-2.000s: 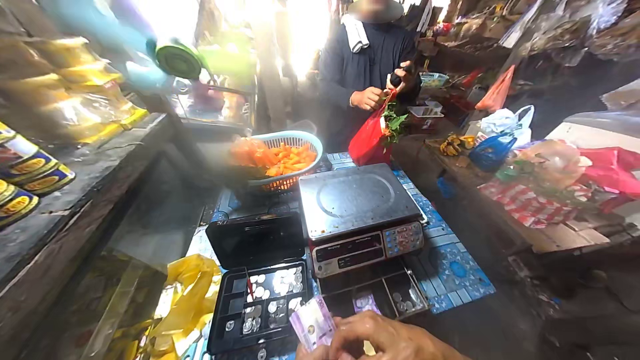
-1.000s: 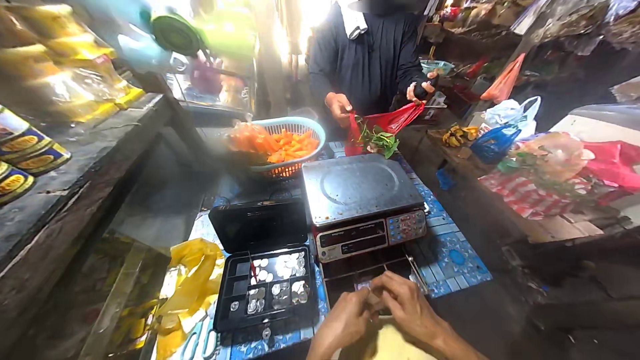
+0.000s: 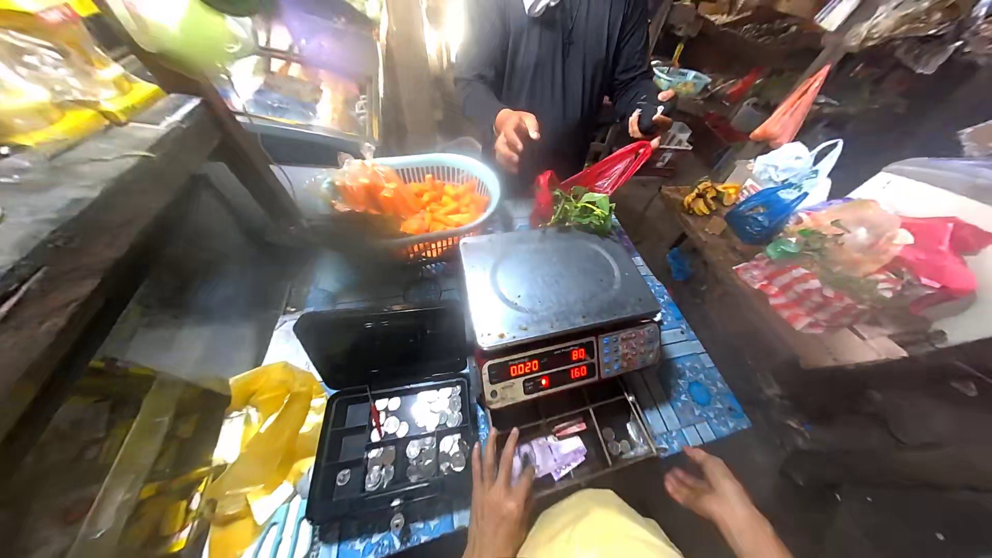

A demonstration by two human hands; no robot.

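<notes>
My left hand (image 3: pixel 500 484) rests with spread fingers at the near left edge of a cash drawer (image 3: pixel 620 467), beside purple banknotes (image 3: pixel 562 456). To the drawer's right, my right hand (image 3: pixel 709 488) is in the air with its fingers apart, holding nothing. Coins (image 3: pixel 616 443) lie in the drawer's right compartment. Above the drawer stands a digital scale (image 3: pixel 558 287) with lit red digits and a bare metal plate. Left of it, a black cash box (image 3: pixel 333 465) stands with its lid up, coins sorted in its compartments.
Across the scale stands a person in dark clothes (image 3: pixel 554 70), one hand by a red plastic bag (image 3: pixel 612 170) with leafy greens (image 3: pixel 581 209). A basket (image 3: pixel 465 167) of orange pieces is behind left. Yellow plastic (image 3: pixel 267 418) lies left; a side table (image 3: pixel 837 353) with bags is at right.
My hands, together over the drawer a second ago, have moved apart, the right one out to the right. The purple notes now lie uncovered in the drawer. The other person's hand has left the red bag's edge.
</notes>
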